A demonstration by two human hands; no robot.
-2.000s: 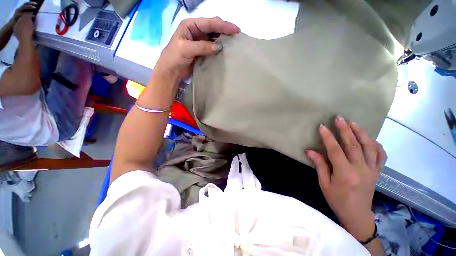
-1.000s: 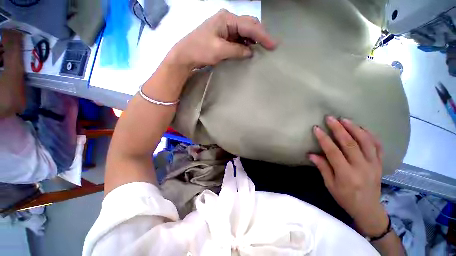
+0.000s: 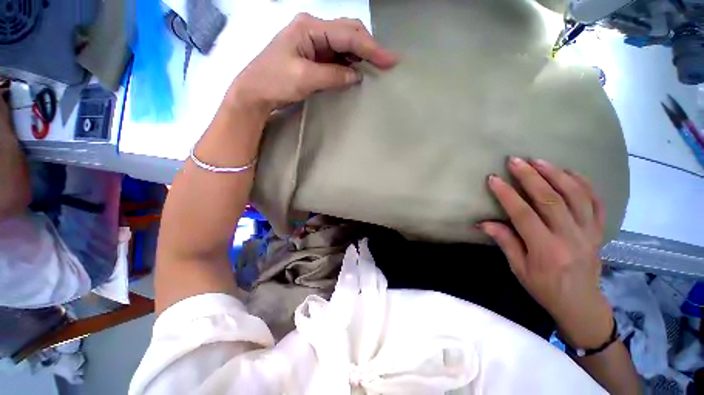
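Observation:
The olive-khaki garment panel [image 3: 432, 131] lies wide over the table and its front edge, with a fold and a seam line at its left end. My left hand [image 3: 316, 62] pinches the cloth between thumb and fingers at the upper left. My right hand [image 3: 552, 224] lies flat on the cloth near its lower right edge, fingers spread, gripping nothing. The needle and presser foot area [image 3: 562, 42] is at the upper right, at the cloth's far edge.
Snips and a pink stick [image 3: 683, 127] lie at the right. A blue sheet [image 3: 153, 65] and grey scraps [image 3: 202, 23] lie at the left, with scissors [image 3: 42, 108] farther left. Crumpled khaki cloth [image 3: 297, 266] is by my lap. A neighbouring person is at the far left.
The panel has shifted and spread to the right, covering the gap in its upper edge. The fold at its left now shows. Both hands stay on the cloth. The view has turned slightly.

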